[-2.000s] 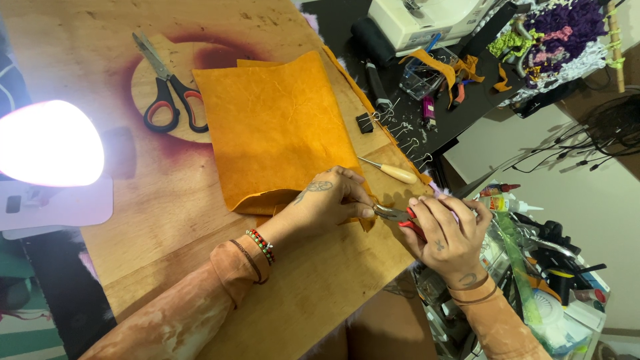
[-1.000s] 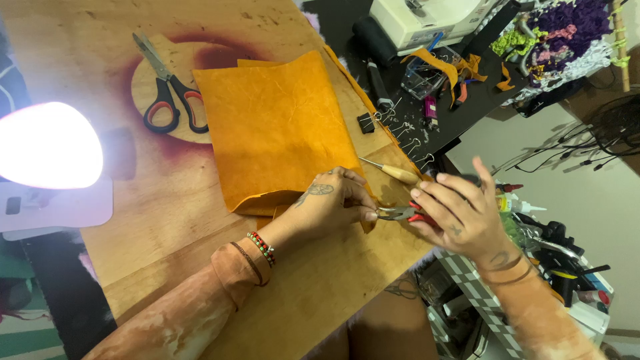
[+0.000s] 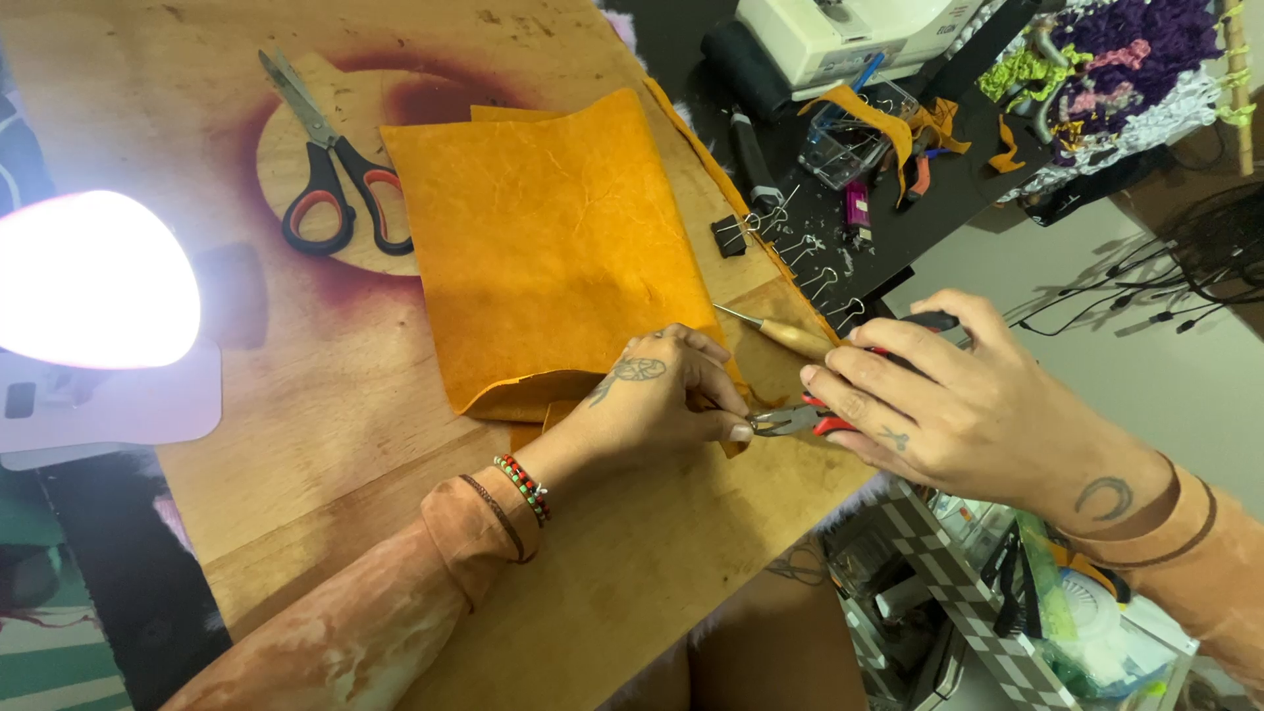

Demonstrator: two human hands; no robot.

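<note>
A folded piece of orange leather (image 3: 553, 237) lies on the wooden board. My left hand (image 3: 662, 390) is over its lower right corner, pinching a small thing at the leather's edge that my fingers mostly hide. Pliers with red and black handles (image 3: 785, 421) are in my right hand (image 3: 958, 415), their metal jaws at the fingertips of my left hand. Just above the pliers lies an awl with a wooden handle (image 3: 790, 338), partly behind my right fingers. Scissors with black and red handles (image 3: 326, 168) rest left of the leather, blades slightly apart.
A bright lamp (image 3: 94, 281) stands at the left. Binder clips (image 3: 733, 237) line the board's right edge. On the dark table beyond are a sewing machine (image 3: 849, 39), a clear plastic box (image 3: 839, 148), leather scraps (image 3: 1005, 148) and a pink lighter (image 3: 857, 209). Crowded containers (image 3: 1076, 602) sit below right.
The fingers of my right hand, closed around the plier handles two seconds ago, lifted and spread, and now bend over the handles again. My left hand has stayed at the leather's corner.
</note>
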